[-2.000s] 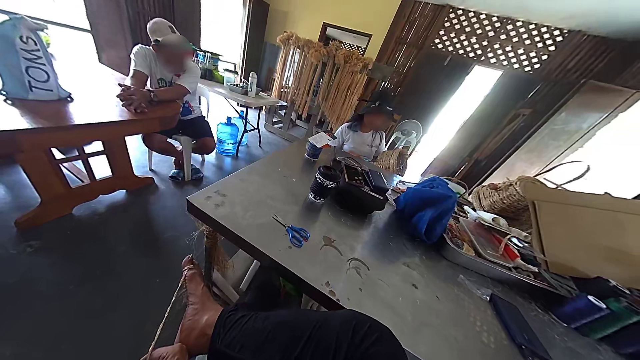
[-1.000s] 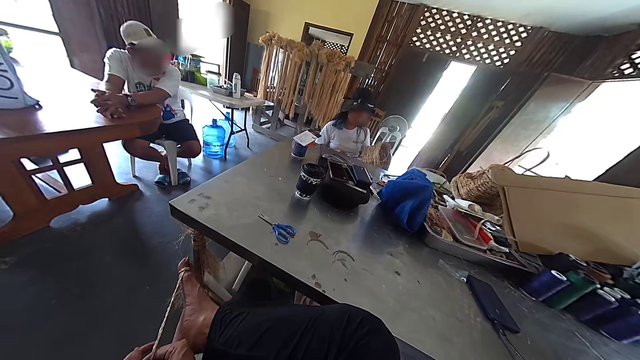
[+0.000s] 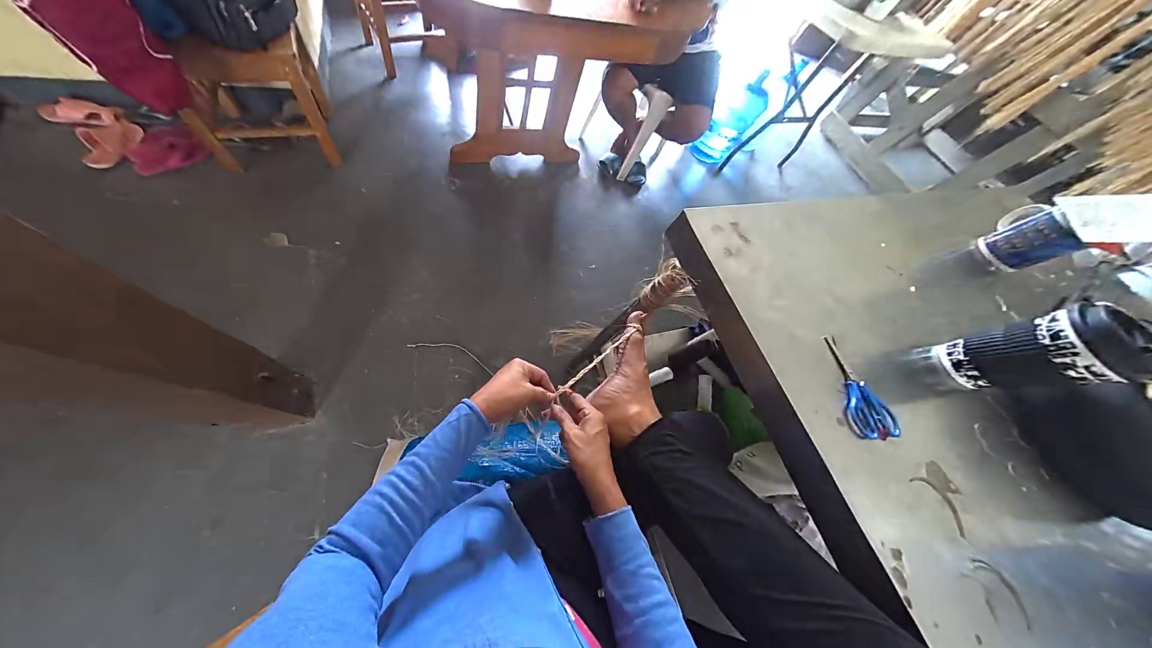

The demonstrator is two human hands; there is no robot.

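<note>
A braided natural-fiber cord point(image 3: 592, 364) runs from the big toe of my raised bare foot point(image 3: 627, 396) down to my two hands. The fingertips of my left hand point(image 3: 515, 391) pinch its near end, where loose strands stick out. Close beside it, my right hand point(image 3: 583, 434) also grips the cord between thumb and fingers. Blue plastic wrapping point(image 3: 515, 452) lies beneath the hands. On the table to the right rest blue-handled scissors point(image 3: 866, 407), apart from both hands.
The metal table's edge point(image 3: 765, 387) stands right of my foot, bearing a black tumbler point(image 3: 1035, 351) and a blue cup point(image 3: 1030, 238). A fiber bundle point(image 3: 666, 286) hangs at its corner. A brown wooden piece point(image 3: 153, 324) juts in at left. A person point(image 3: 661, 99) sits beyond.
The view has swung far down and left. Both hands and the blue sleeves are now in sight at the cord; one second ago only part of a hand showed at the bottom edge.
</note>
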